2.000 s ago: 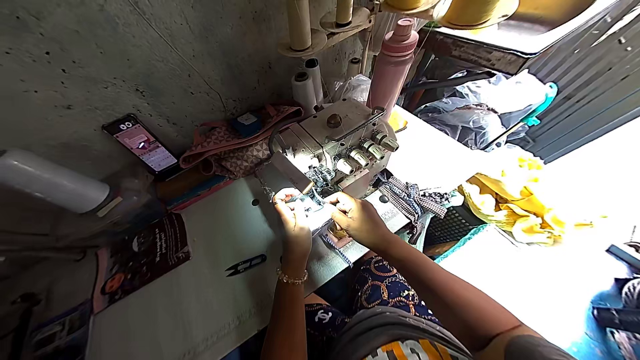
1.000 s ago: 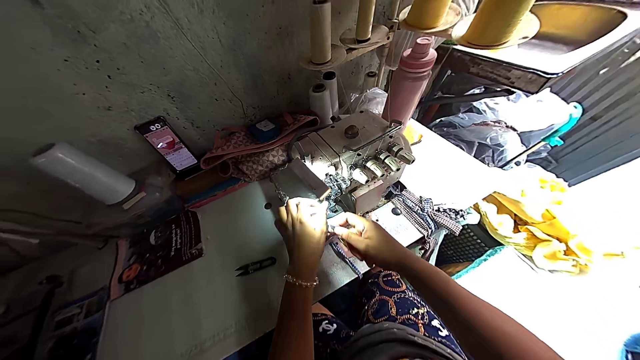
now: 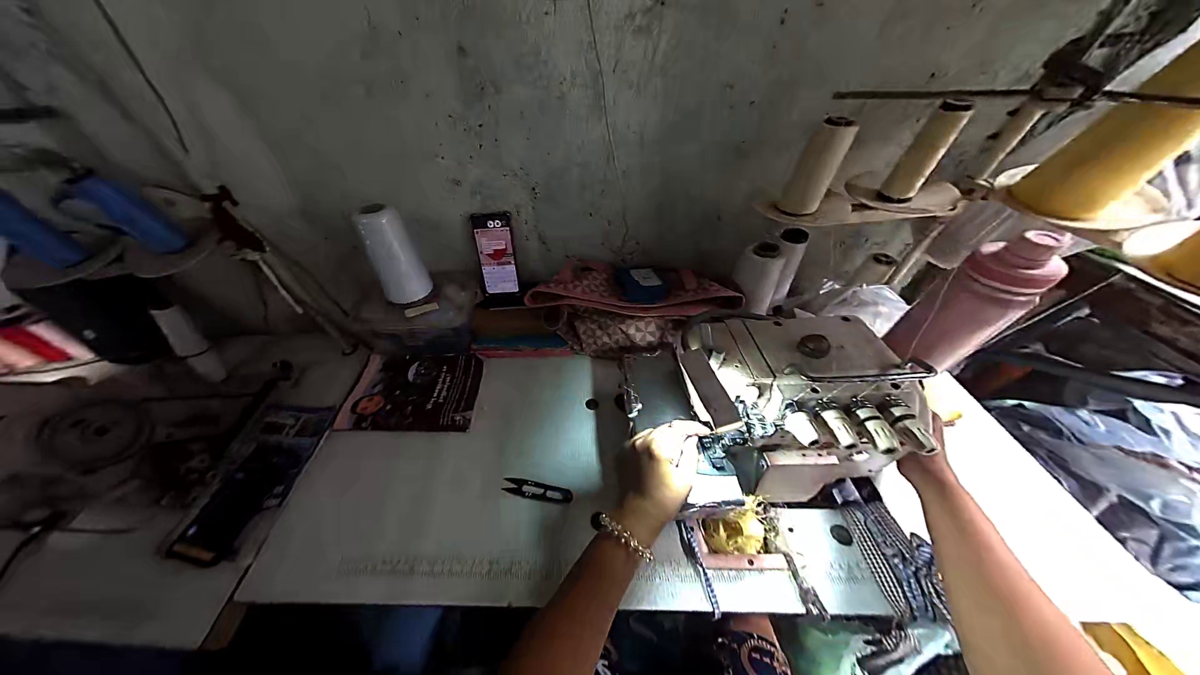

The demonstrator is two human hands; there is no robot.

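Note:
An overlock sewing machine [image 3: 797, 366] stands on the white table, its lamp lighting the needle area. My left hand [image 3: 664, 464], with a beaded bracelet at the wrist, is at the needle area; its fingers are closed near the presser foot, and whether they pinch thread or fabric is too small to tell. My right hand [image 3: 923, 450] reaches behind the right end of the machine, mostly hidden by it. Dark checked fabric strips [image 3: 891, 548] hang over the table's front edge, right of a yellow scrap bundle [image 3: 736, 532]. Black thread snips [image 3: 537, 490] lie left of my left hand.
A phone [image 3: 496, 258] leans on the wall beside a white thread cone [image 3: 394, 255]. A pink patterned cloth bag [image 3: 623, 314] lies behind the machine. Right of that are thread cones [image 3: 757, 277] and a pink bottle [image 3: 980, 295]. A printed booklet [image 3: 410, 392] lies at the left.
My right hand has moved from beside my left hand to the machine's right end. My left hand remains by the needle area. The view has swung left.

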